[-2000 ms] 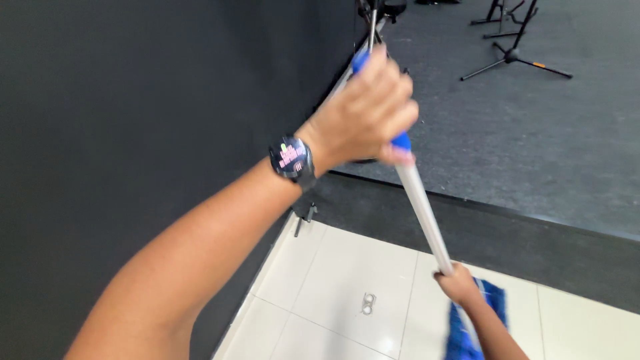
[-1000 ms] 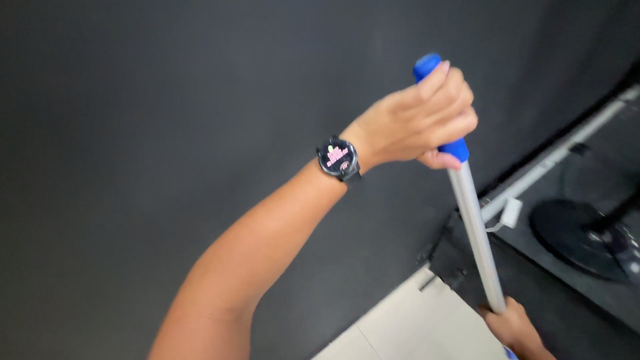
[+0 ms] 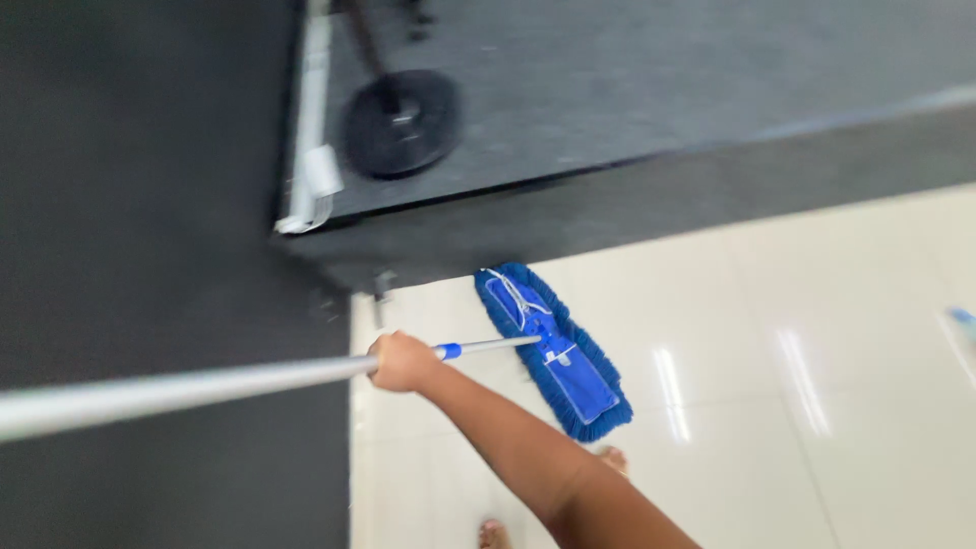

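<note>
My right hand (image 3: 404, 362) is closed around the silver pole (image 3: 229, 389) of a dust mop, just behind a blue collar (image 3: 448, 351). The pole crosses from the left edge to the mop's joint. Its flat blue fringed head (image 3: 564, 358) lies on the pale floor tiles, one end against the base of the dark step, with white laces on its top. My left hand is out of view, as is the pole's upper end.
A dark wall (image 3: 137, 191) runs down the left. A raised grey platform (image 3: 610, 84) carries a stand's round black base (image 3: 402, 122), near a white box (image 3: 322, 169) and white trunking at the corner. A small dark item (image 3: 380, 293) sits by the wall. Bare feet (image 3: 494, 534) show below.
The view has swung a lot. My left hand, on the pole's blue grip in both earlier frames, has gone out of view. The whole mop head now shows beside the step.
</note>
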